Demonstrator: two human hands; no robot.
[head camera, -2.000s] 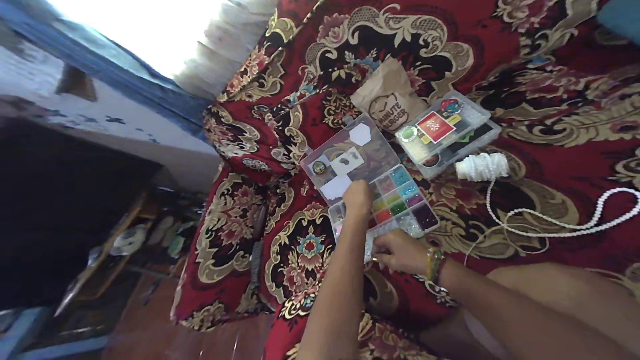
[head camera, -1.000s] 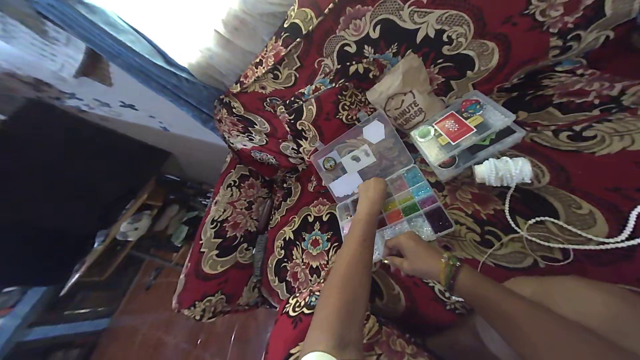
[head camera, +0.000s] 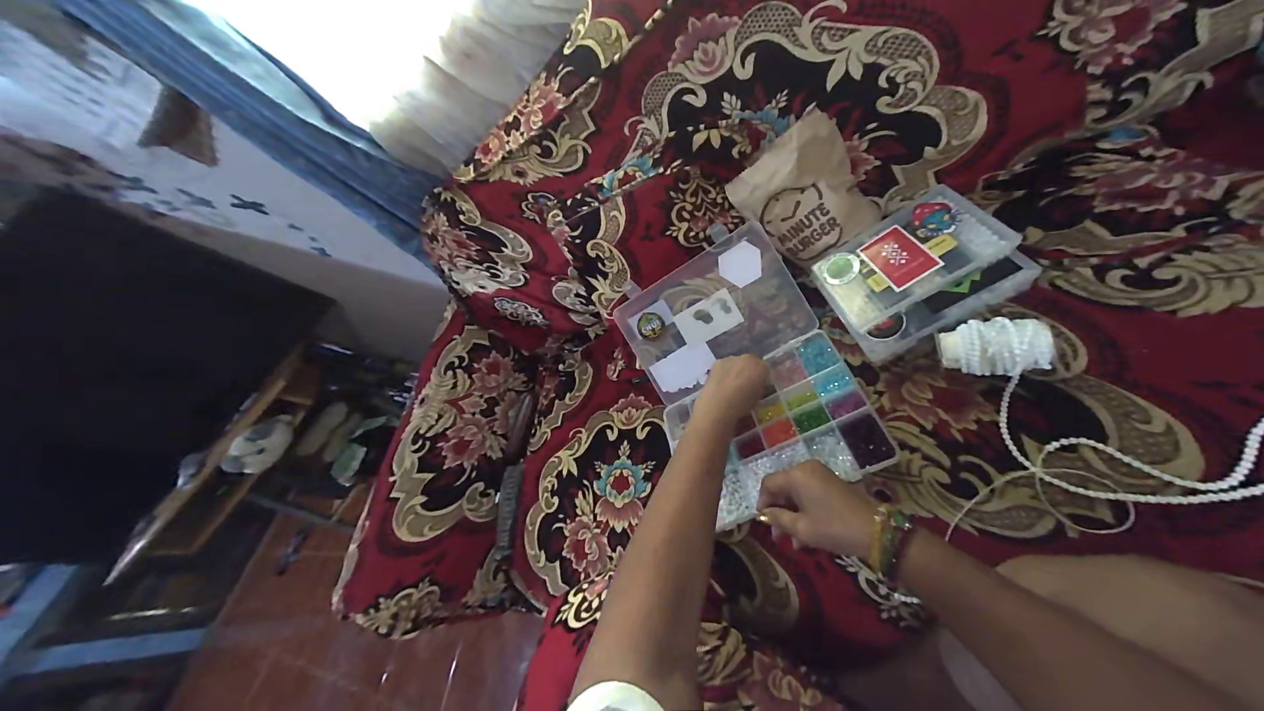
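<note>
An open clear plastic bead organizer (head camera: 812, 417) lies on the patterned cloth, its compartments filled with beads of several colours. Its raised lid (head camera: 780, 296) carries white paper pieces and a round sticker. My left hand (head camera: 738, 383) reaches over the upper compartments beside the lid hinge; its fingertips are hidden, so anything in them is not visible. Lower down, my right hand (head camera: 812, 506) is bent at the near edge of the organizer, by the clear and white beads. Its fingers are curled, with a ring and bracelets; whether they pinch something small cannot be told.
A brown paper bag (head camera: 805, 188) with printing stands behind the lid. Two stacked plastic cases (head camera: 928, 262) lie to its right. A spool of white bead string (head camera: 997, 346) trails a strand to the right edge. My bare leg (head camera: 1116, 612) is at bottom right; a wooden shelf (head camera: 212, 464) stands left.
Both hands stay at the bead organizer; the left remains over the upper compartments, the right at the near edge. The view has shifted slightly.
</note>
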